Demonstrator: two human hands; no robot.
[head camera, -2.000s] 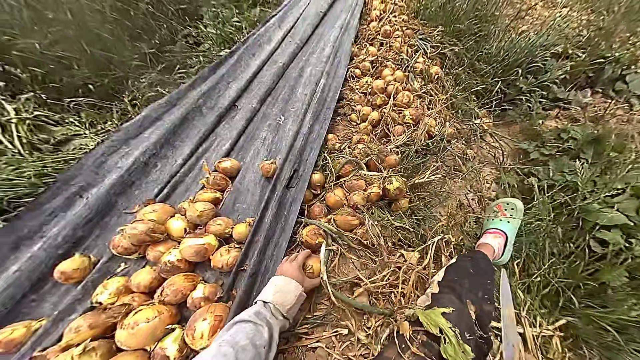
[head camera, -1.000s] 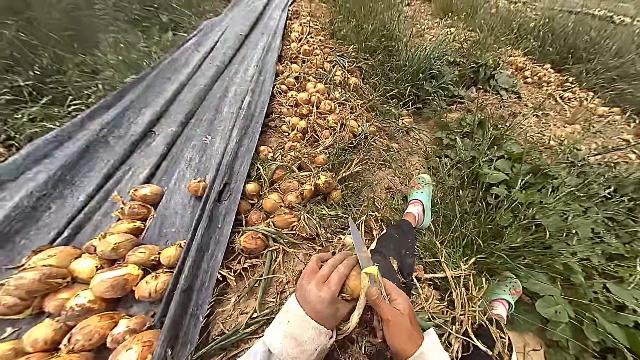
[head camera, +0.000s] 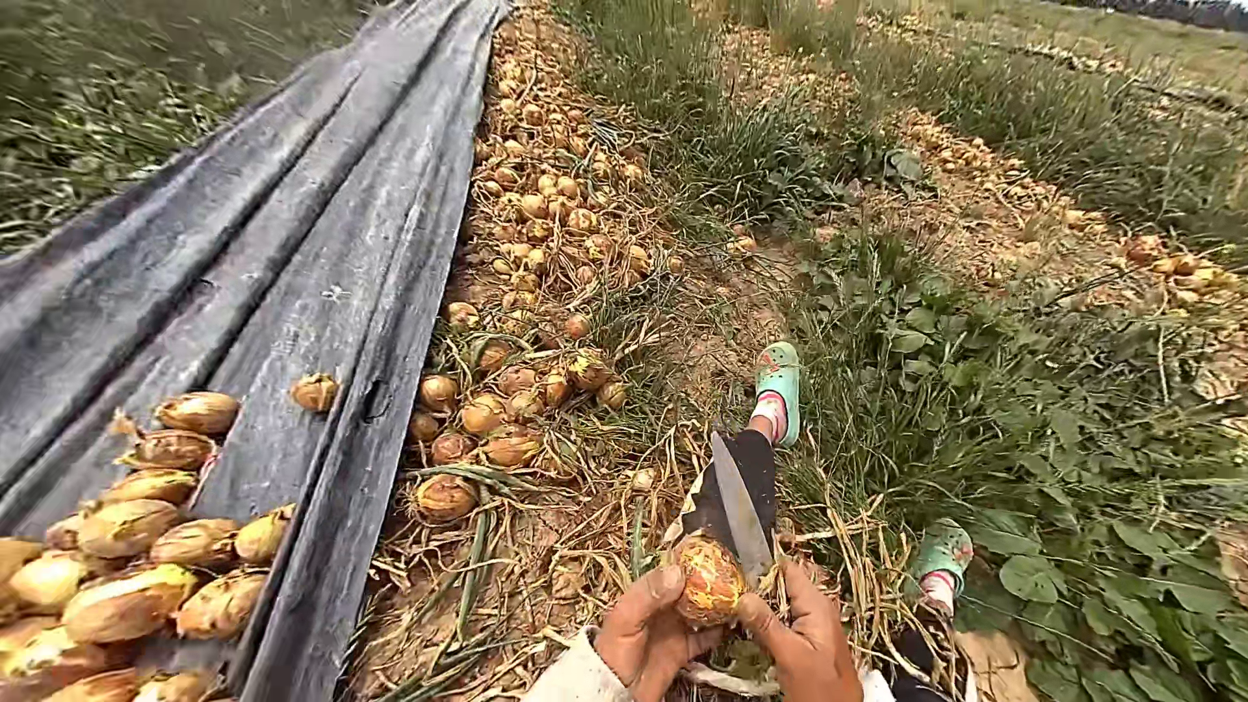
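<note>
My left hand holds a yellow onion at the bottom centre, between thumb and fingers. My right hand grips a knife, its blade pointing up and away just right of the onion; the handle is hidden in the hand. My right thumb is close against the onion. Topped onions lie heaped on a dark fabric sheet at the left, and a single onion sits apart near its edge. Onions with dry leaves lie on the soil beyond my hands.
A long row of onions runs away beside the sheet. My legs stretch forward, with green clogs on the feet. Grass and broad-leaved weeds grow at the right, and another onion row lies farther off.
Two seconds ago my left hand was at an onion on the ground beside the sheet. Since one second ago, the held onion has come into fuller view, with the blade now beside it.
</note>
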